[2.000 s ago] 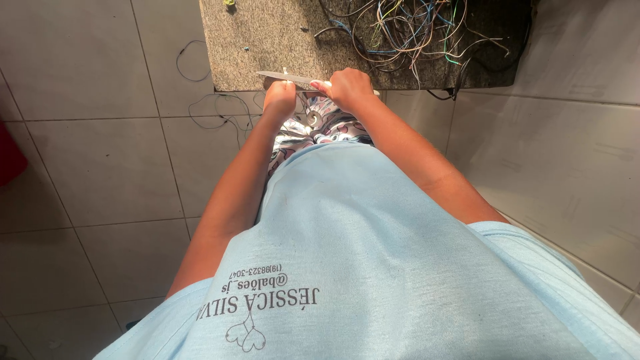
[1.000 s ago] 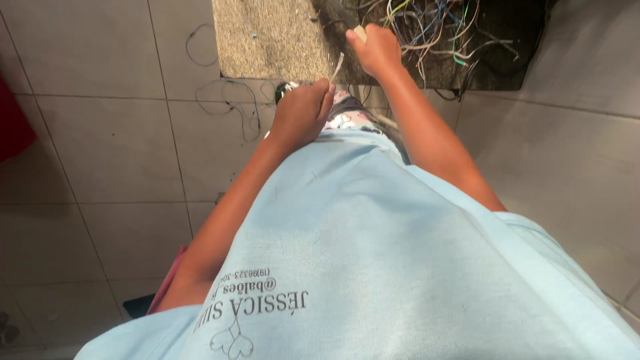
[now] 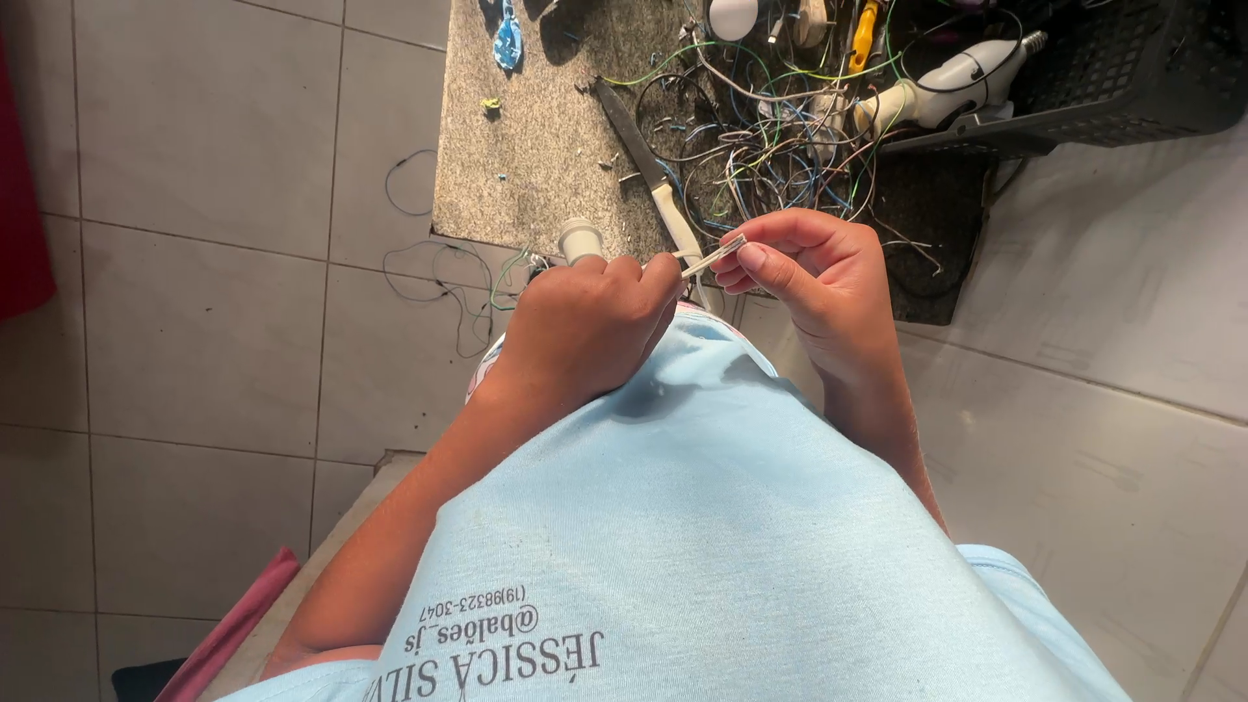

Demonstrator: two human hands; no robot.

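Note:
A thin white electrical cable (image 3: 704,261) runs between my two hands above my lap. My left hand (image 3: 595,322) is closed around it, back of the hand up. The thumb and fingertips of my right hand (image 3: 819,273) pinch its end, where short bare or split tips show. Just beyond my left knuckles a white plastic socket-like fitting (image 3: 581,240) stands out; its lower part is hidden by the hand. A kitchen knife with a white handle (image 3: 675,222) lies on the board beyond my hands, its dark blade pointing away to the upper left.
On the speckled board (image 3: 526,166) lie a tangle of coloured wires (image 3: 780,156), a yellow-handled tool (image 3: 862,39), a white bulb-like item with a screw base (image 3: 965,80) and a blue patterned balloon (image 3: 507,39). A black plastic crate (image 3: 1121,88) stands at the upper right. Loose wires trail over the tiled floor.
The knife, held across my hands two seconds ago, now lies on the board. My right hand, farther out over the board one second ago, is back beside my left hand at the cable end.

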